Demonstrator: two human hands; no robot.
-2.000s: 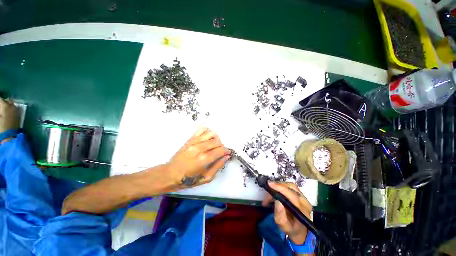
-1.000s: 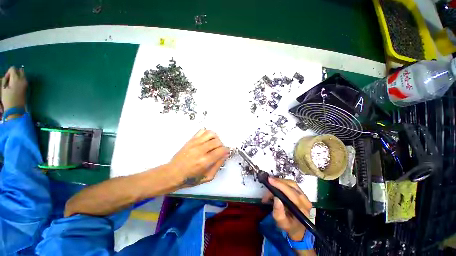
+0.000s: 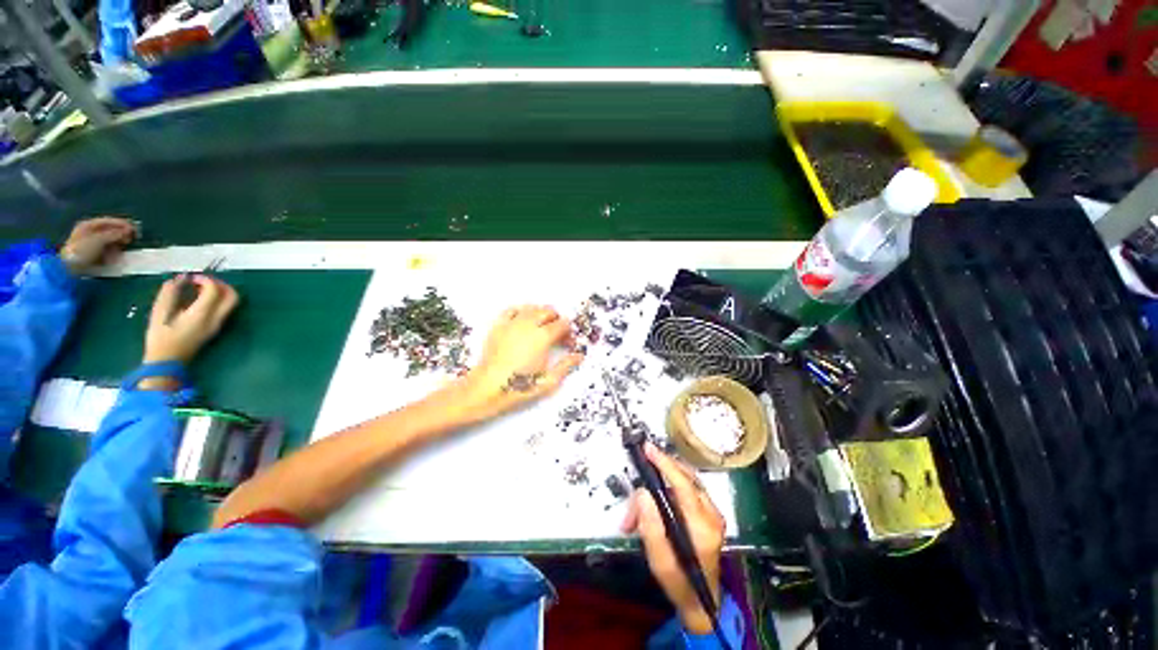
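Observation:
My right hand (image 3: 679, 527) holds the black soldering iron (image 3: 663, 498), its thin metal tip pointing up and away over the white board (image 3: 419, 489). My left hand (image 3: 523, 359) lies over the middle of the board, fingertips at the left edge of the scattered small pieces (image 3: 607, 396). Whether it pinches a piece is too small to tell. A heap of small dark green and coppery components (image 3: 417, 333) lies on the board to the left of this hand.
Right of the board are a black fan (image 3: 711, 333), a tan roll (image 3: 716, 423), a bottle (image 3: 848, 254), a yellow sponge (image 3: 897, 488) and black trays (image 3: 1029, 381). A yellow parts tray (image 3: 864, 152) stands behind. At left are a neighbour's hands (image 3: 184, 318) and a wire spool (image 3: 219, 448).
The view has tilted up, showing more of the conveyor. My left hand has moved away from the iron's tip to the scattered pieces. The neighbour's two hands now show.

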